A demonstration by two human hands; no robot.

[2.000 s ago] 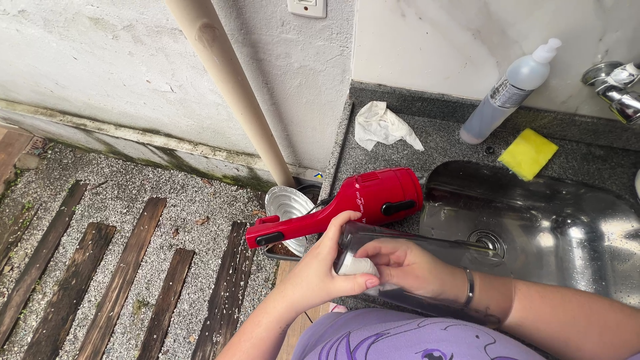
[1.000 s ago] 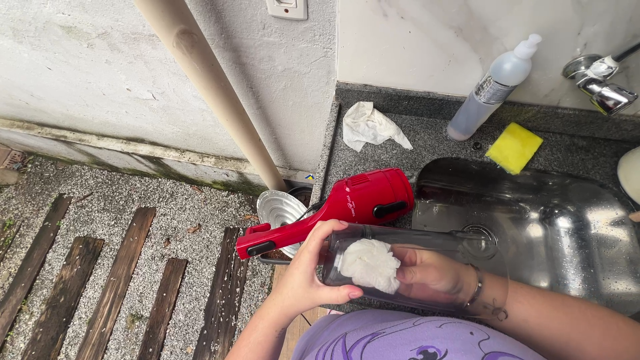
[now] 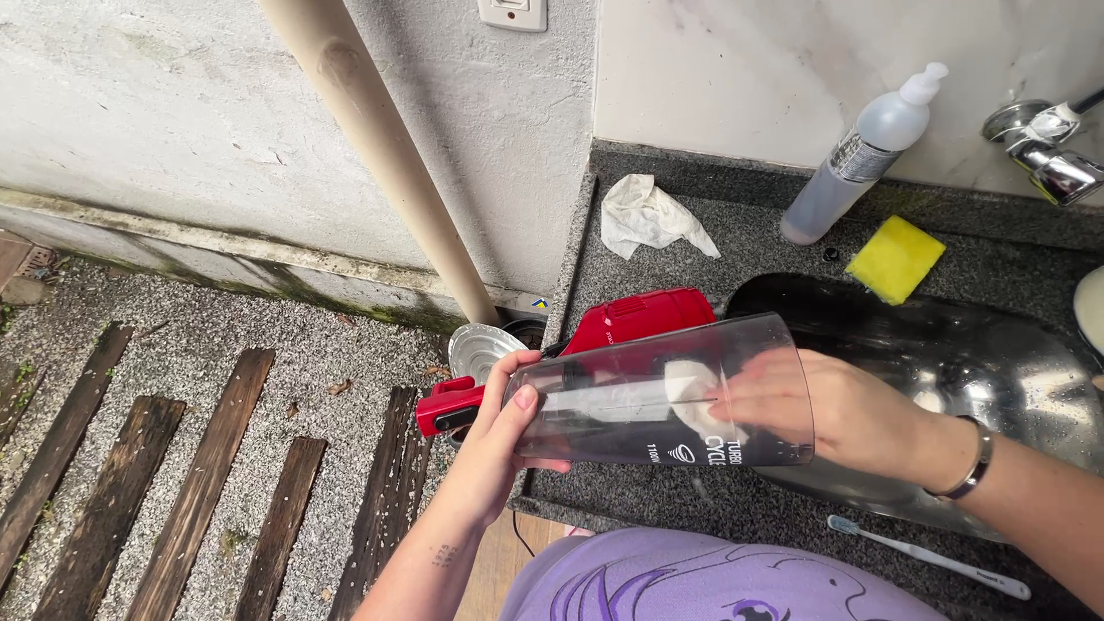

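Observation:
A clear plastic vacuum cleaner dust container (image 3: 621,397) lies sideways between my hands, with printed writing on its lower wall. My left hand (image 3: 509,414) grips its narrower left end, thumb on top. Through the open right end my right hand (image 3: 802,401) reaches in, its fingers on a wad of white paper or cloth (image 3: 690,398) against the inner wall. Behind the container the red handheld vacuum body (image 3: 642,315) rests on the granite counter, its handle (image 3: 453,405) pointing left. Part of this body is hidden by the container and my left hand.
A crumpled white wipe (image 3: 651,216), a pump bottle (image 3: 858,159) and a yellow sponge (image 3: 897,259) are at the counter's back. The steel sink (image 3: 1018,379) is right, below a tap (image 3: 1048,159). A toothbrush (image 3: 931,556) lies along the front. A metal lid (image 3: 483,349) is left of the counter.
The container has turned so its open end faces right and its side shows fully. My right hand has drawn back toward that end with the white wad. The toothbrush has come into view.

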